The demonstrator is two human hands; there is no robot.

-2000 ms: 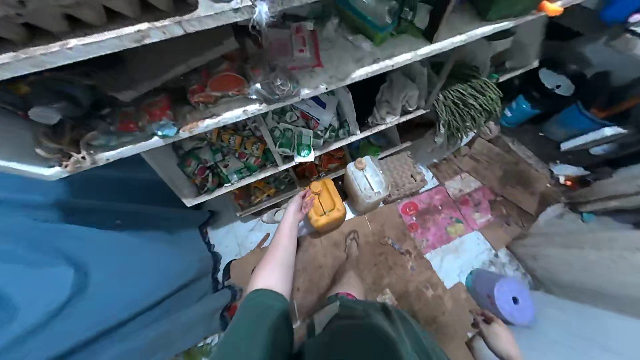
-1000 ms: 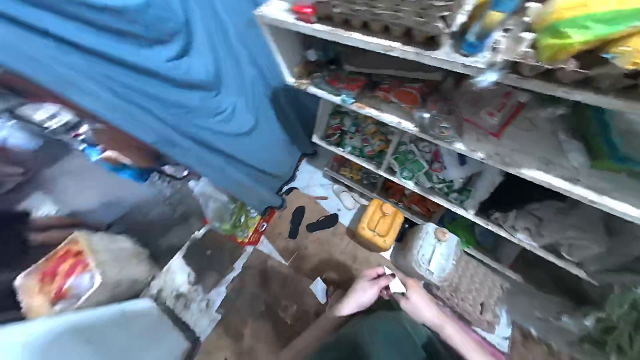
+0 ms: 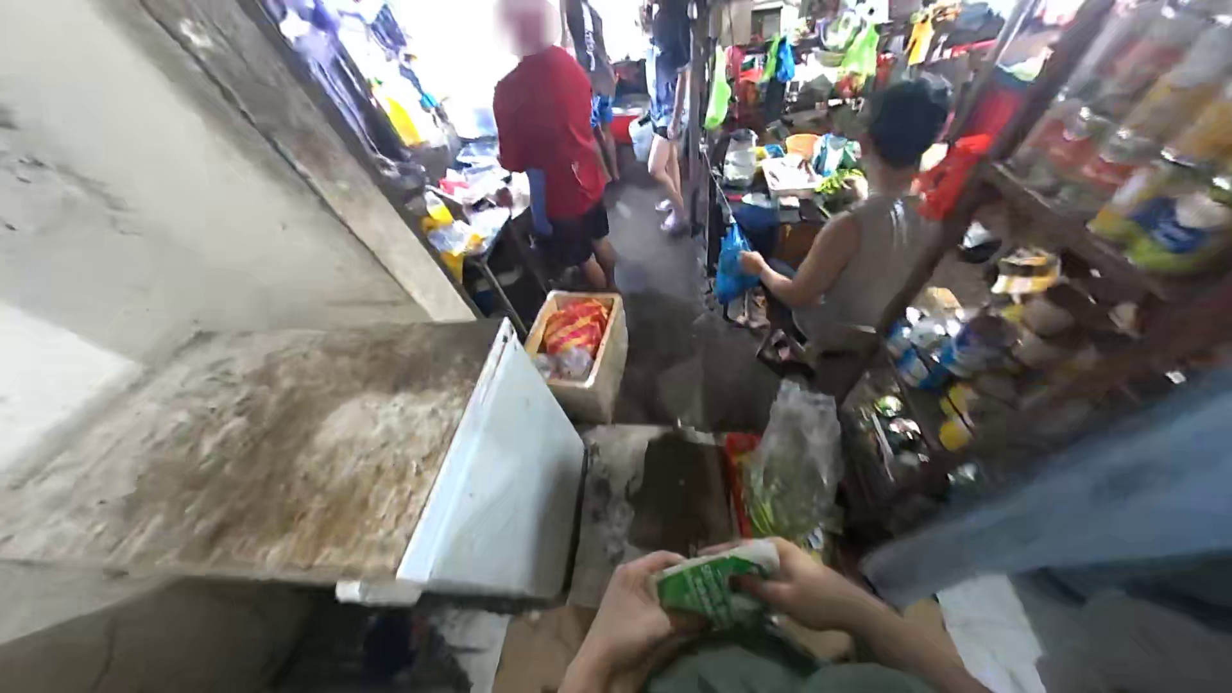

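A small green and white packet (image 3: 712, 585) bearing writing is held between both hands, low in the head view. The fingers of my left hand (image 3: 640, 611) close on its left end. My right hand (image 3: 804, 592) grips its right end, with the thumb on its face. Just beyond the hands, a clear plastic bag (image 3: 797, 462) with something green inside stands on the floor, beside a red and yellow wrapper (image 3: 741, 481).
To the left are a stained counter (image 3: 260, 443) and a white panel (image 3: 510, 481). A foam box (image 3: 616, 356) with a red and yellow bag stands ahead. One person in red (image 3: 558, 135) stands beyond; another sits right (image 3: 857, 250). A blue curtain (image 3: 1059, 481) hangs right.
The view has swung from the shelves and jerrycans to the doorway. My hands, apart two seconds ago, were together on a small whitish thing one second ago; now they hold the green and white packet.
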